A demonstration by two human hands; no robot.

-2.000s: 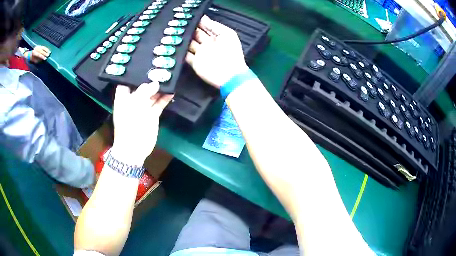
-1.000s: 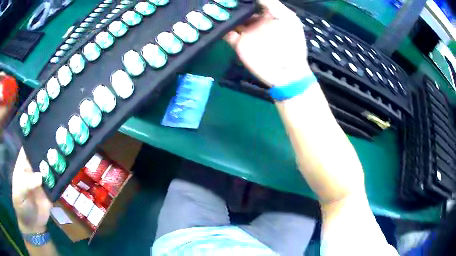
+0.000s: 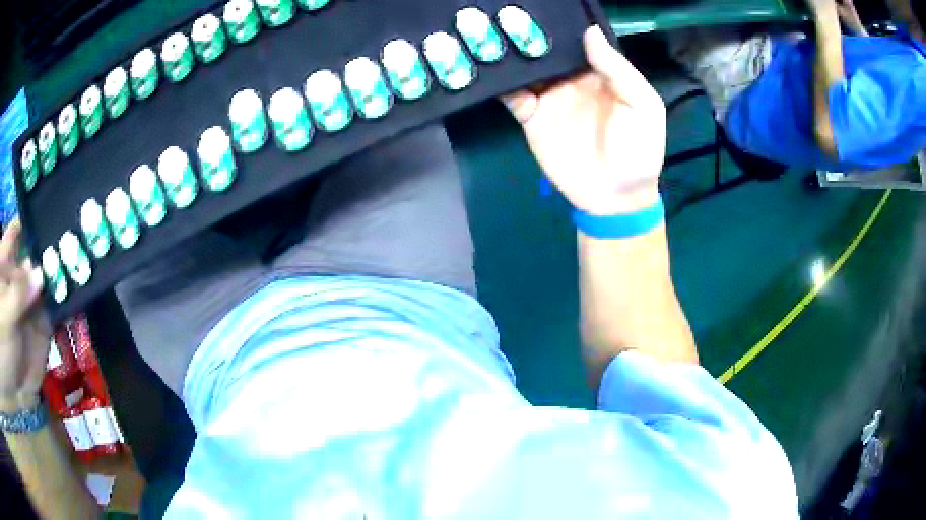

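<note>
The black board tray [image 3: 335,173] crosses the upper left of the view, above the wearer's lap. Two rows of green-and-white circuit boards [image 3: 368,87] lie in it. My right hand [image 3: 599,132], with a blue wrist strap [image 3: 618,221], holds the tray's right end. My left hand [image 3: 18,330], with a metal watch [image 3: 22,418], is at the tray's lower left corner and partly cut off by the left edge. Its fingers are partly out of view or hidden.
A person in a blue top [image 3: 881,96] is at the upper right. A carton with red packs [image 3: 93,418] is at the lower left, below the tray. The wearer's grey-clad lap [image 3: 406,223] is under the tray. A yellow line [image 3: 802,300] curves over the green floor at right.
The view has swung away from the bench. The tray, earlier over the bench and still held at both ends, is now above the lap. The stacked trays and blue sheet on the bench have left the view.
</note>
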